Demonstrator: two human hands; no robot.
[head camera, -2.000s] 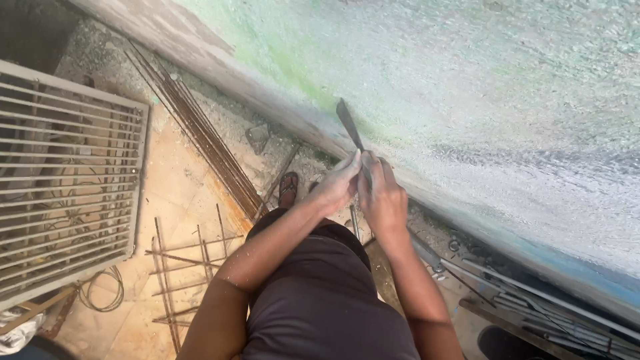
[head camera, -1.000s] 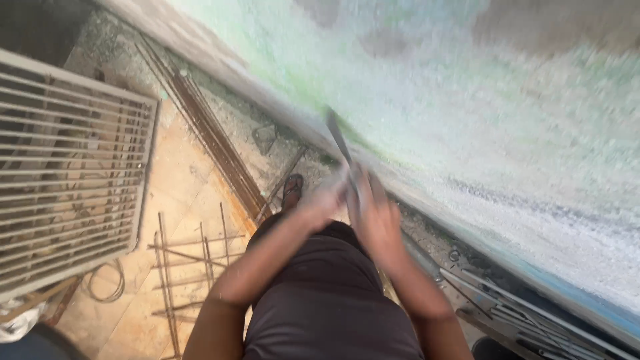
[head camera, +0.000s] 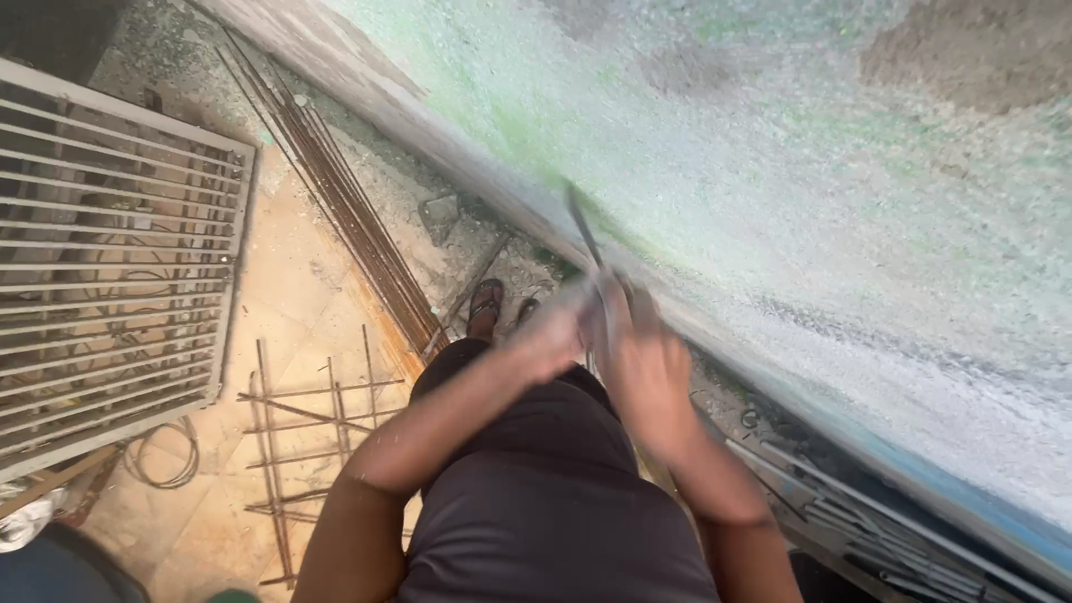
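Observation:
My right hand (head camera: 649, 368) is closed around the lower part of a thin dark metal blade tool (head camera: 584, 224), whose exact kind cannot be told. The blade's upper end points up and left, in front of the painted wall (head camera: 754, 193). My left hand (head camera: 557, 331) is beside the right one at the lower end of the tool. Both hands are motion-blurred, so whether the left fingers grip the tool or only touch it is unclear. The wall is rough, with green, white and blue paint and brown bare patches.
A white metal grille (head camera: 239, 276) stands at left. Rusty steel bars (head camera: 352, 218) lie along the wall base, with a tied rebar grid (head camera: 270, 461) and a wire coil (head camera: 163, 455) on the tiled floor. Metal pipes (head camera: 879, 511) lie at lower right. My sandalled foot (head camera: 485, 308) is below.
Two seconds ago both hands were sharp and together on the tool; now they are blurred by motion. More brown patches of the wall show at the top as the view has shifted.

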